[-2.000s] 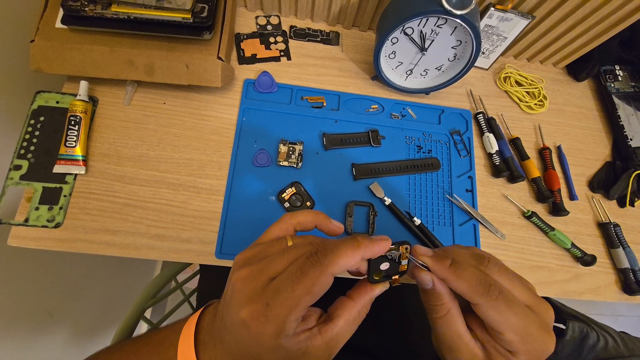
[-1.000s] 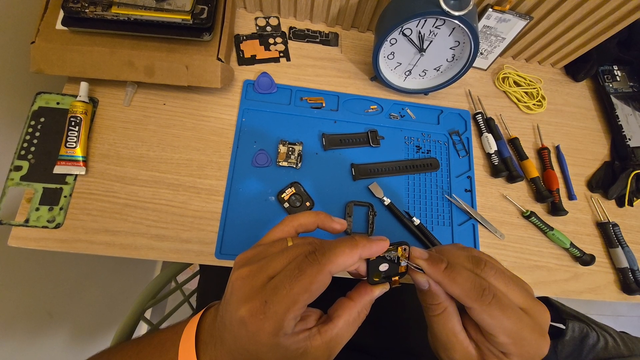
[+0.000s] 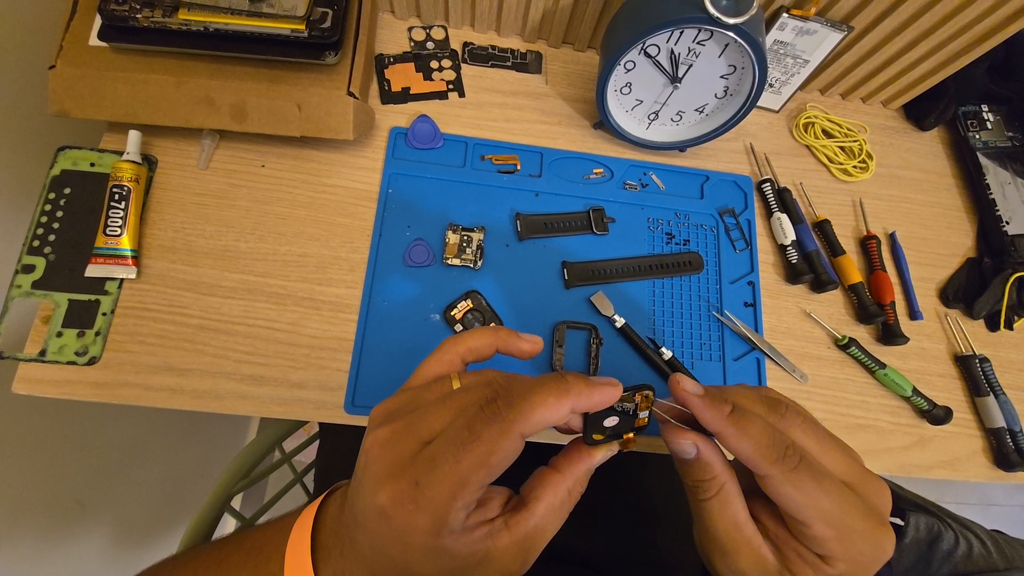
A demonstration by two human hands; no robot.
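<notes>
Between thumb and fingers, my left hand (image 3: 480, 448) grips a small black smartwatch display module (image 3: 614, 418), its inner side with a gold flex cable facing up. My right hand (image 3: 768, 472) pinches fine metal tweezers (image 3: 676, 414), their tips at the module's right edge. Just beyond the module lies a black watch frame (image 3: 578, 349) on the blue silicone mat (image 3: 512, 304). Left of it, partly behind my left fingers, is a round-cornered watch back cover (image 3: 472, 312). A small circuit board (image 3: 464, 246) and two black strap halves (image 3: 632, 270) lie farther up the mat.
Pry knives (image 3: 640, 340) and other tweezers (image 3: 760, 346) lie on the mat's right part. Several screwdrivers (image 3: 880, 368) are to the right. An alarm clock (image 3: 680, 76) and yellow cord (image 3: 834, 142) stand and lie behind. A glue tube (image 3: 118, 212) rests on a phone panel (image 3: 56, 272) at left.
</notes>
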